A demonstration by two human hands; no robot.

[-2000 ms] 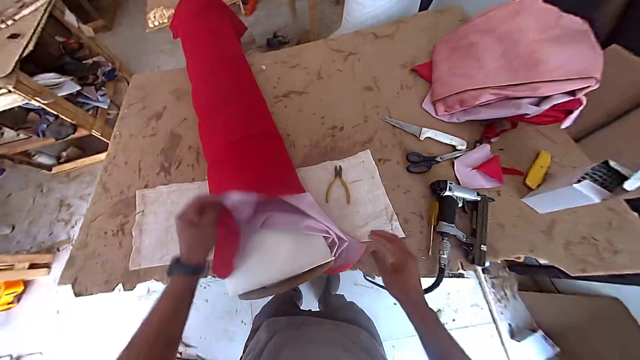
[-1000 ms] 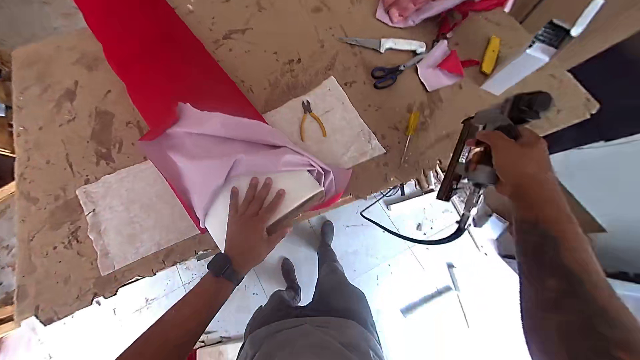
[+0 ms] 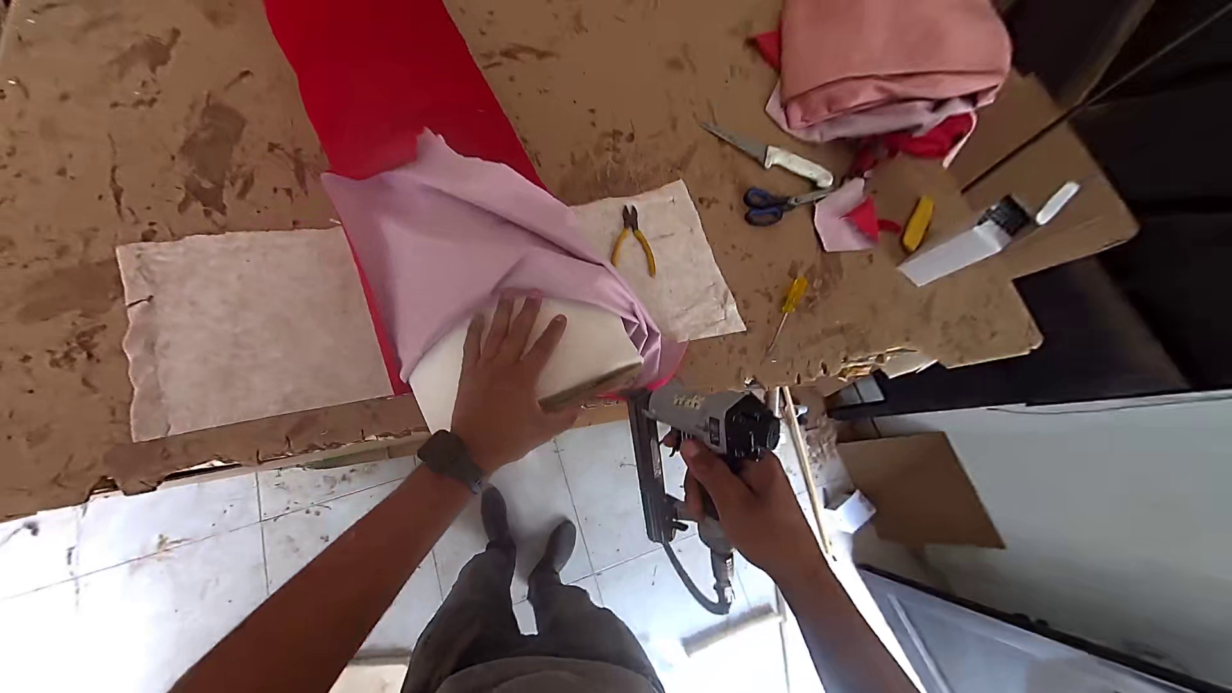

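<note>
My left hand (image 3: 505, 395) lies with fingers spread on the white padded end (image 3: 577, 346) of a long piece at the table's front edge. Around that end, fabric is folded back with its pink underside (image 3: 433, 231) showing, and its red face (image 3: 395, 77) runs away toward the far side. My right hand (image 3: 727, 491) grips a pneumatic staple gun (image 3: 698, 419) by its handle. The gun's nose is at the right corner of the padded end, by the gathered fabric; whether it touches cannot be told. An air hose (image 3: 688, 577) hangs below it.
On the table (image 3: 212, 154) are yellow-handled cutting pliers (image 3: 632, 241) on a pale cloth (image 3: 683, 250), a white-handled knife (image 3: 794, 166), scissors (image 3: 770, 204), a yellow screwdriver (image 3: 791, 298), a yellow utility knife (image 3: 917, 223), an open white box (image 3: 958, 252) and a folded fabric pile (image 3: 890, 58).
Two seconds ago the staple gun lay on the table; my right hand took hold of it and has since brought it left to the padded end. My left hand went from the fabric's edge onto the padding.
</note>
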